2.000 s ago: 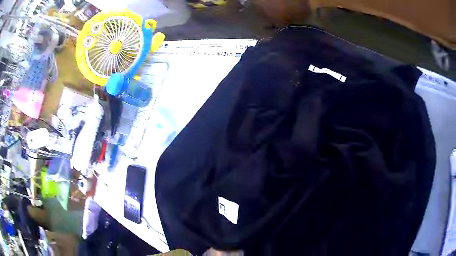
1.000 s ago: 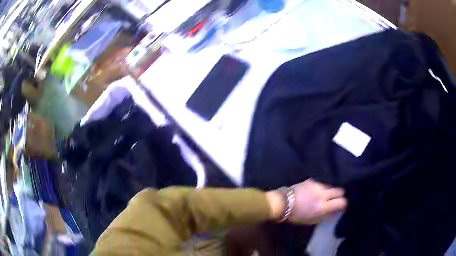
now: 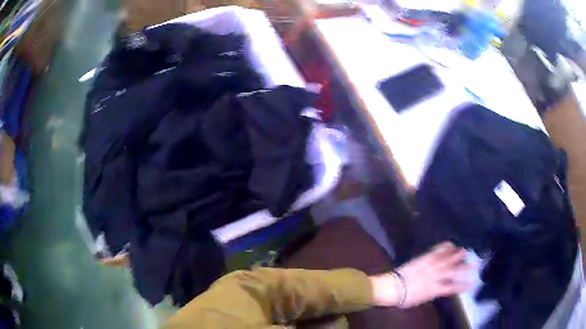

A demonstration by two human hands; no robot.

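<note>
A black garment (image 3: 462,167) lies on the white-topped table (image 3: 360,58) at the right, with a white tag (image 3: 509,198) on it. My left hand (image 3: 437,275), in a brown-tan sleeve with a band at the wrist, reaches in from the lower left. Its blurred fingertips are at the garment's near edge, beside a pale patch; whether they grip cloth is not clear. My right hand is out of the picture. A dark phone (image 3: 410,87) lies flat on the table beyond the garment.
A heap of black garments (image 3: 193,141) fills a basket left of the table; its white liner (image 3: 331,160) shows at the rim. Green floor (image 3: 51,212) runs along the left. A blurred blue object (image 3: 479,29) stands at the table's far side.
The view has swung left and down, bringing the basket heap fully in. My left hand came into view and stays by the garment's near edge. The yellow fan is no longer clearly seen.
</note>
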